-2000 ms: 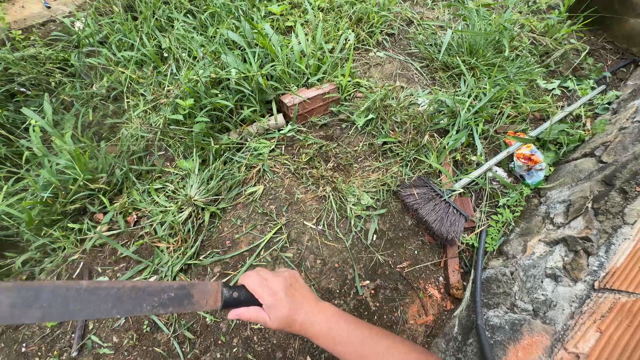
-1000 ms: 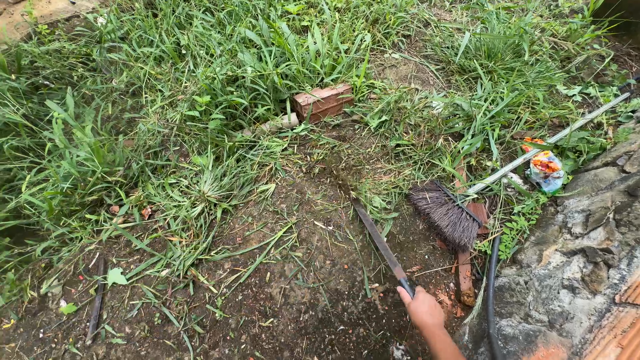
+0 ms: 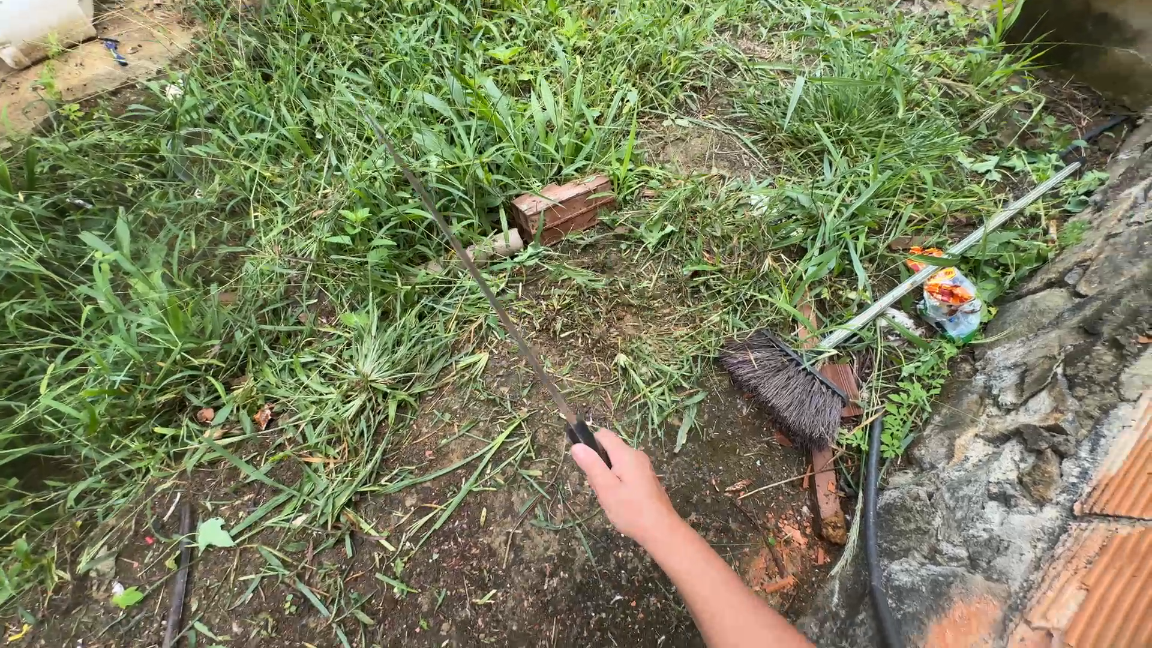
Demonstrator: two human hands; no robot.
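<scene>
My right hand (image 3: 630, 486) grips the black handle of a machete (image 3: 486, 288) near the centre of the view. Its long blade is seen almost edge-on and points up and to the left, over the grass (image 3: 360, 360) and cut blades on the soil. Beyond the blade, a red brick (image 3: 562, 211) lies at the edge of the taller grass, beside a short pale cylindrical piece (image 3: 497, 245). To the right of my hand lies a broom with dark bristles (image 3: 787, 387) and a long pale handle. My left hand is out of view.
Along the right runs a rough stone and mortar base (image 3: 1017, 423) with orange hollow bricks (image 3: 1116, 576). A black hose (image 3: 873, 540) and a crumpled plastic packet (image 3: 951, 301) lie beside it. A dark stick (image 3: 180, 576) is at the lower left, a white container (image 3: 40, 27) at the upper left.
The machete lay sideways to the left two seconds ago, then pointed down near the soil by the brick; now my right hand has it raised, its blade up and to the left.
</scene>
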